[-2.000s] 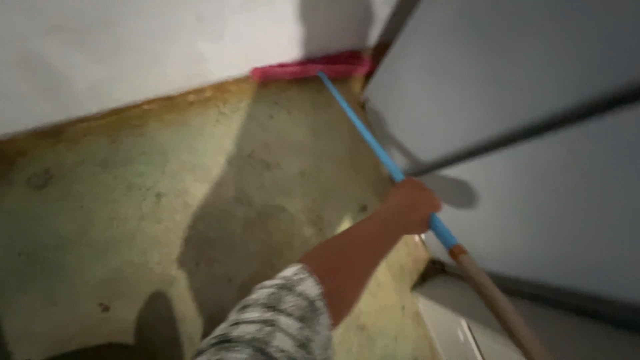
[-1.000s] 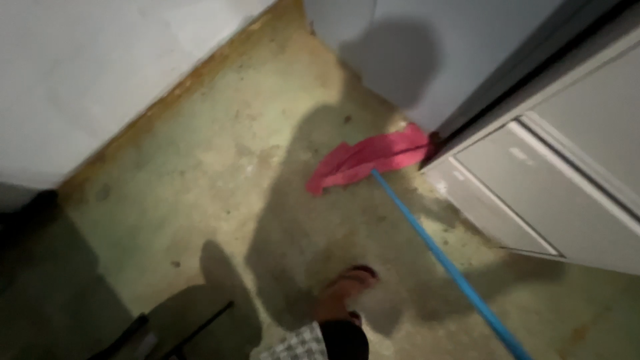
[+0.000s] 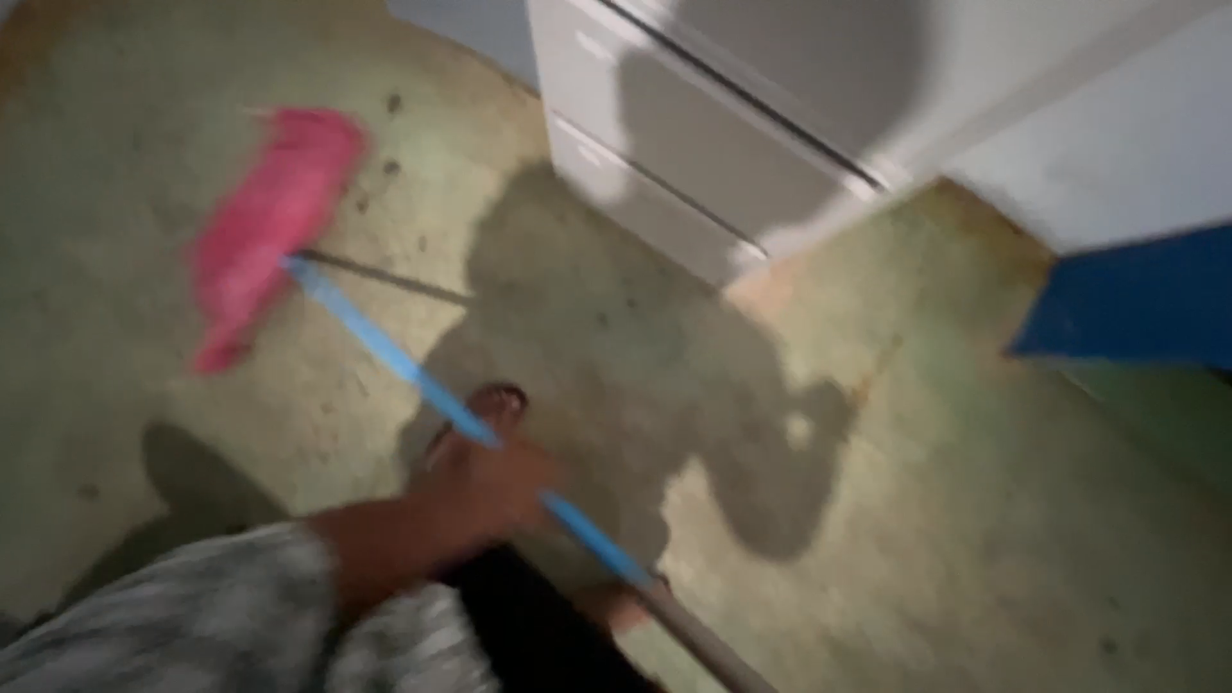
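Observation:
My left hand (image 3: pixel 520 478), blurred by motion, is closed around the blue section of a mop or broom handle (image 3: pixel 371 337). The handle runs from upper left to lower right, where a brownish section (image 3: pixel 707 640) continues out of the frame. At its upper left end, a pink cloth (image 3: pixel 279 207) covers the head and lies on or just above the stained floor (image 3: pixel 924 539). My right hand cannot be made out. A skin-coloured patch beside the lower handle is too blurred to tell whether it is a hand or a foot.
A whitish cabinet with drawer-like fronts (image 3: pixel 640 192) stands at the upper middle. A blue panel-like object (image 3: pixel 1136 298) is at the right, near a pale wall (image 3: pixel 1136 125). My foot (image 3: pixel 500 409) is just beyond my left hand. Shadows fall across the floor and cabinet.
The pink cloth head was against the wall's base, then beside the cabinet; now it is out on the floor, left of the cabinet. The view has swung considerably.

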